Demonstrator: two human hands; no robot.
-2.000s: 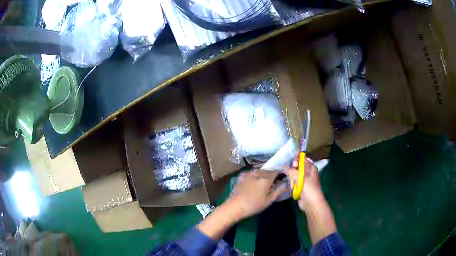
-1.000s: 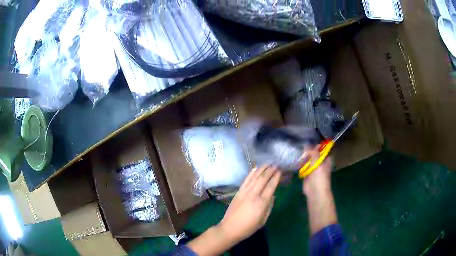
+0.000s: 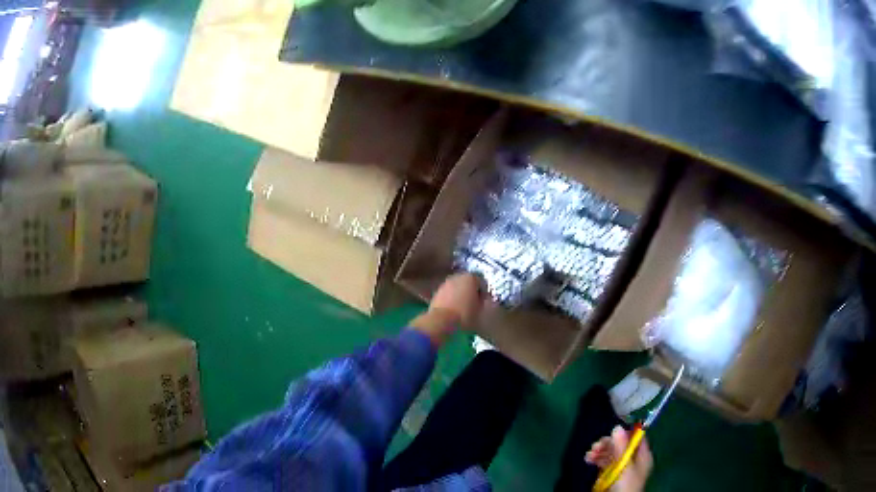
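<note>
My left hand (image 3: 459, 300) is at the near left corner of the open carton (image 3: 538, 348), against the rows of white-tipped parts with dark bands (image 3: 586, 235). Its fingers are partly hidden and blurred, so I cannot tell if they grip a part. My right hand (image 3: 629, 469) is low, cut near the bottom edge, and holds the scissors (image 3: 629, 450) by the yellow-and-red handle, blades pointing up and right. The neighbouring carton (image 3: 622, 327) holds a large whitish bag (image 3: 713, 298).
The dark-topped table (image 3: 576, 67) runs above the cartons, with clear bags (image 3: 855, 115) at right and a green round base (image 3: 437, 17). A closed taped carton (image 3: 322, 226) and a large pale carton (image 3: 252, 72) stand left. Printed cartons (image 3: 139, 394) are stacked far left on the green floor.
The view has swung left. My left hand has left the dark bundle and moved to the carton of white-tipped parts. My right hand still holds the scissors, now lower and without the bundle.
</note>
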